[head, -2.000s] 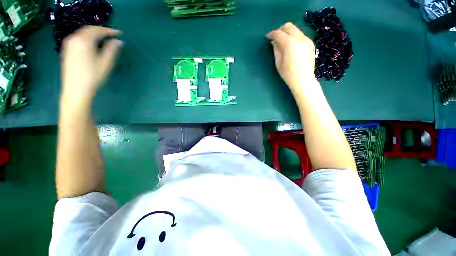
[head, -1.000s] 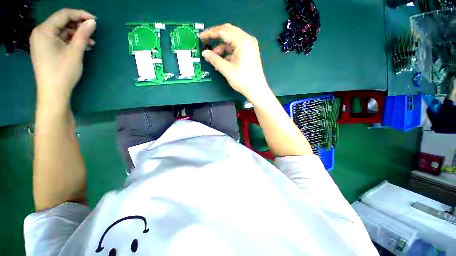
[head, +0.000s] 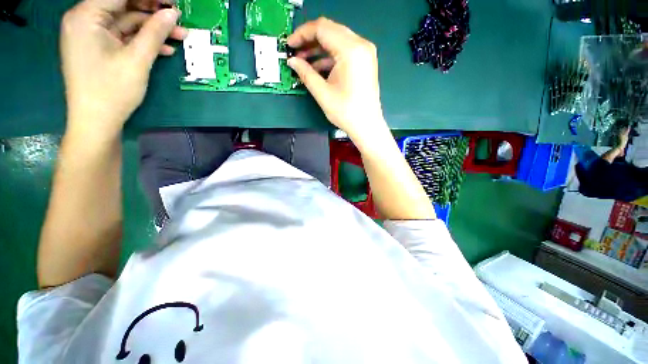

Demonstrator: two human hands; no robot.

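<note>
The green circuit board panel (head: 238,88) lies on the dark green mat, its top cut off by the frame's upper edge. Its two units each show a round green area and a white block. My left hand (head: 106,64) is at the left unit's left edge, thumb and fingertips close together; what they hold is hidden. My right hand (head: 347,75) is at the right unit's right edge, thumb and index finger pinching a small dark component (head: 290,52) beside the white block.
The right component pile (head: 440,35) lies on the mat beyond my right hand. A blue crate of boards (head: 433,170) and red stools (head: 495,153) are below the bench edge. Clear plastic (head: 604,78) lies far right. Another person's arm (head: 619,148) shows at the right.
Both hands have come in from the component piles to the panel. Over the last second my left hand has reached the left unit and my right hand has moved lower along the right unit. The view has shifted.
</note>
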